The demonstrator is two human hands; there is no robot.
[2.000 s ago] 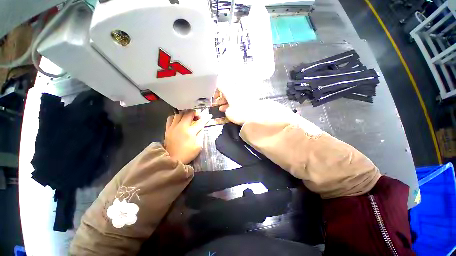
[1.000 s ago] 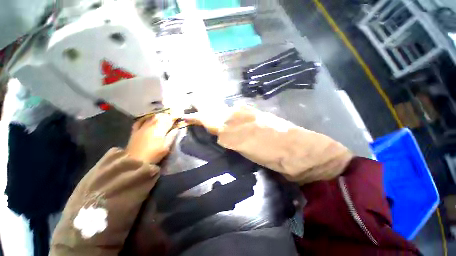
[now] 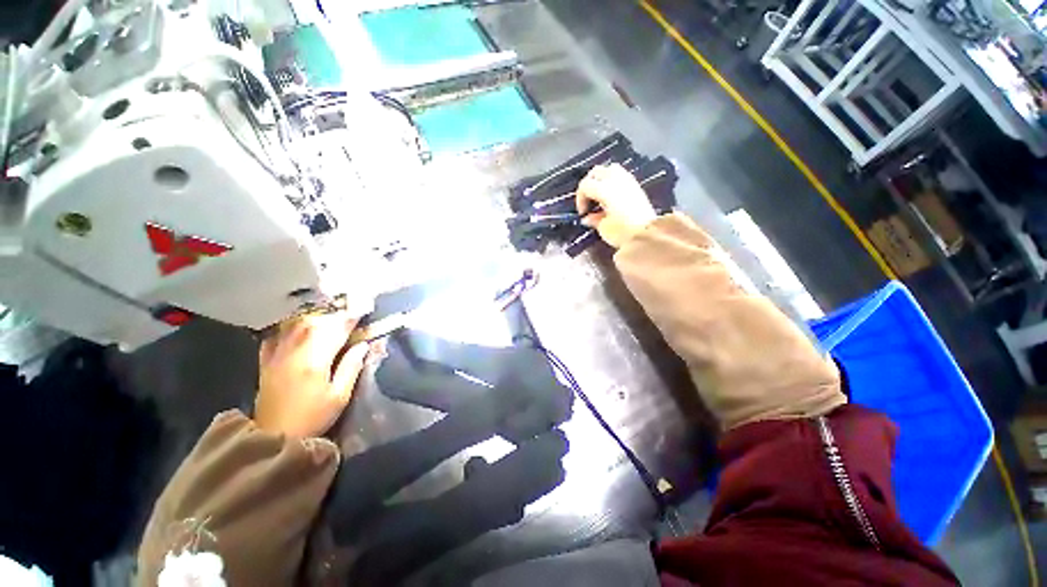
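My left hand [image 3: 304, 373] is at the needle area under the white sewing machine head [image 3: 149, 218]; its fingertips rest by a black strip [image 3: 396, 307], and whether they grip it is hard to tell. My right hand [image 3: 614, 204] is on the fanned pile of black zippers [image 3: 563, 178] with pale lines, its fingers pinched at the pile. Black fabric pieces [image 3: 442, 453] lie loose in front of me. Small snips [image 3: 519, 287] with a black cord [image 3: 597, 413] lie between my hands.
A dark fabric heap [image 3: 69, 459] is at far left. A blue bin [image 3: 918, 401] stands beyond the table's right edge. Teal plates [image 3: 477, 120] are behind the machine head. White metal racks [image 3: 873, 86] and a yellow floor line [image 3: 764, 120] are at upper right.
My right hand has left the needle area and moved right to the zipper pile, uncovering the snips and cord. My left hand stays by the needle. The view has turned to the right.
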